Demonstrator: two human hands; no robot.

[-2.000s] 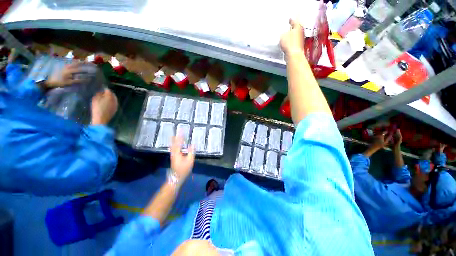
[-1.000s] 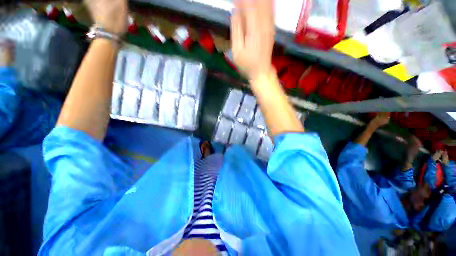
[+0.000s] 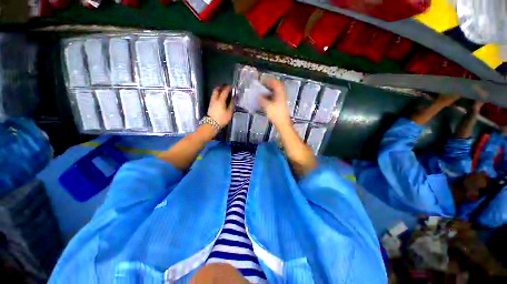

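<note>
A clear blister tray [image 3: 343,104] with two rows of whitish wrapped items lies in front of me, right of centre. My right hand [image 3: 274,100] is blurred over its upper left pockets and holds a whitish wrapped item [image 3: 253,95] between its fingers. My left hand [image 3: 220,106], with a bracelet at the wrist, is at the tray's left edge, fingers apart and holding nothing visible. A second clear tray [image 3: 132,87] with whitish items in its pockets lies to the left.
Red cartons [image 3: 333,36] stand along the dark green belt [image 3: 167,22] beyond the trays. A grey shelf edge [image 3: 383,30] crosses the upper right. A blue stool [image 3: 92,172] is on the floor at left. People in blue smocks work at right [image 3: 417,166] and left.
Both hands have come down from the belt and shelf side to the right-hand tray. A whitish item now shows in my right hand. The view has shifted, with less of the shelf showing.
</note>
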